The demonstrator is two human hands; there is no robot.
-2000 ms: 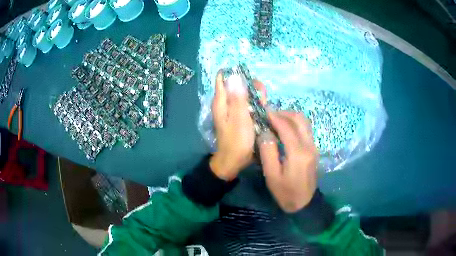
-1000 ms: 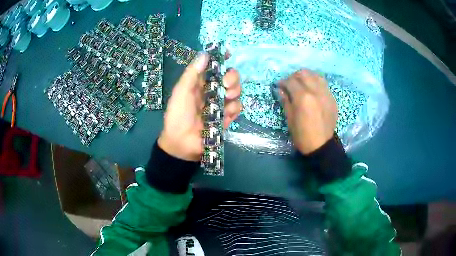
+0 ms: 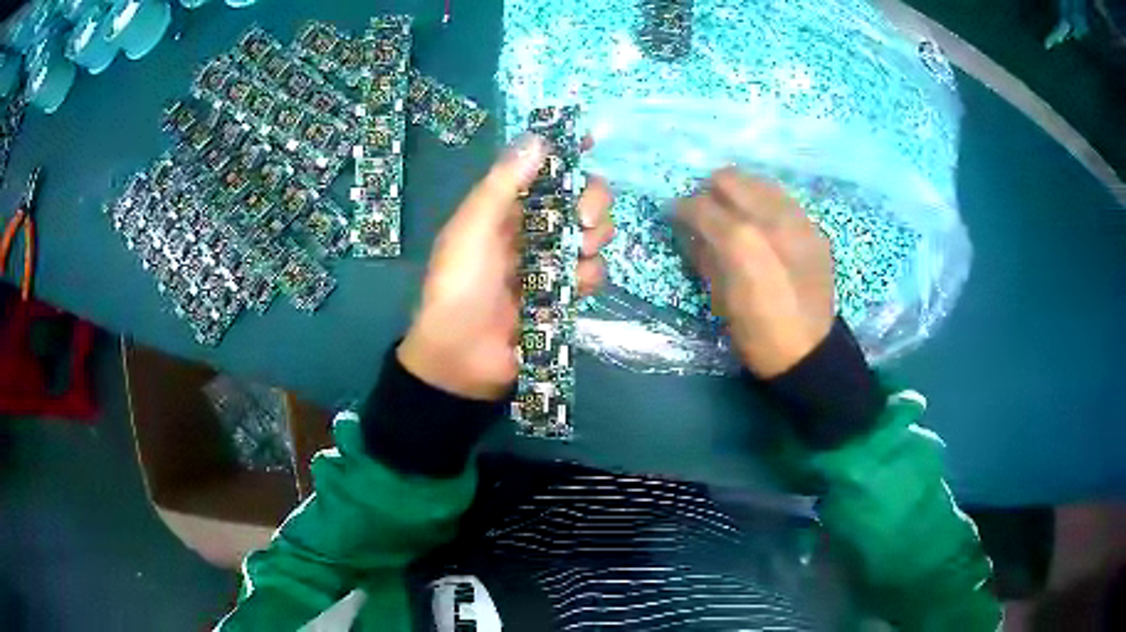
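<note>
My left hand [image 3: 475, 278] holds a PCB strip [image 3: 547, 296] upright, thumb on its left edge and fingers behind it. Yellowish "88"-like marks repeat along the strip. My right hand [image 3: 763, 266] is blurred over the open part of the clear plastic bag [image 3: 790, 99], which is full of small speckled components. Its fingertips are bunched; whether they pinch a component cannot be made out. Another dark strip [image 3: 667, 27] lies on the far side of the bag. A pile of PCB strips [image 3: 266, 161] lies fanned and overlapping on the table at left.
Light blue cups [image 3: 105, 37] stand at the far left. Orange-handled pliers [image 3: 17, 235] lie at the left table edge. Below the table are a cardboard box [image 3: 198, 432] holding clear items and a red frame [image 3: 47, 358]. A pale rail [image 3: 1013, 99] runs along the far right.
The two hands, together over the bag two seconds ago, are now apart. The left has brought the strip left and upright, its face turned since one second ago. The right is over the bag's components.
</note>
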